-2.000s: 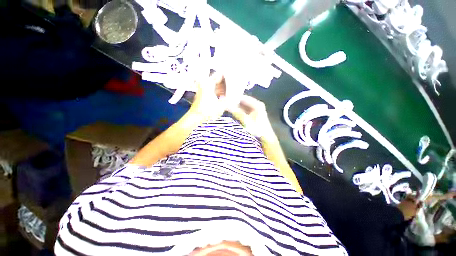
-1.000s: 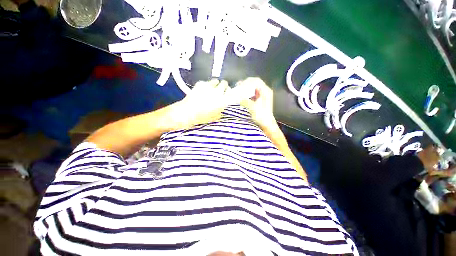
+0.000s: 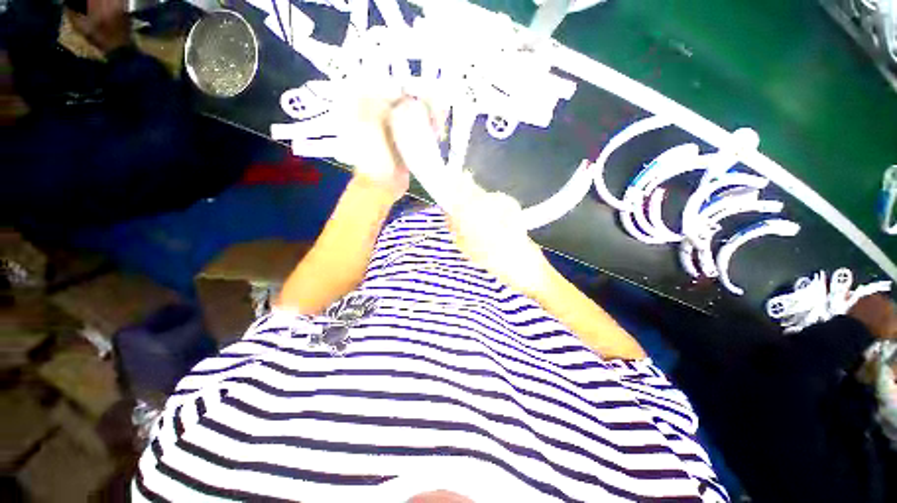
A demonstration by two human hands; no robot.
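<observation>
A white curved shell is in my right hand, near the worktop's front edge. One end sticks out to the right; a white rounded length runs up-left to my left hand, which closes around its upper end. Glare washes out the fingers and the joint between shell and hands. Both hands are close together, just in front of a heap of white shells, some with dark cross-patterned round ends. Part-assembled curved units with blue strips lie in a group to the right.
A round dish of grainy bits is left of the heap. The green belt runs behind a white rail. A small shell pile lies far right beside another person's hand. Cartons stand on the floor at left.
My left hand has moved up towards the heap from beside the front edge. The shell's end now shows to the right of my right hand. The view has shifted, moving the worktop parts rightward.
</observation>
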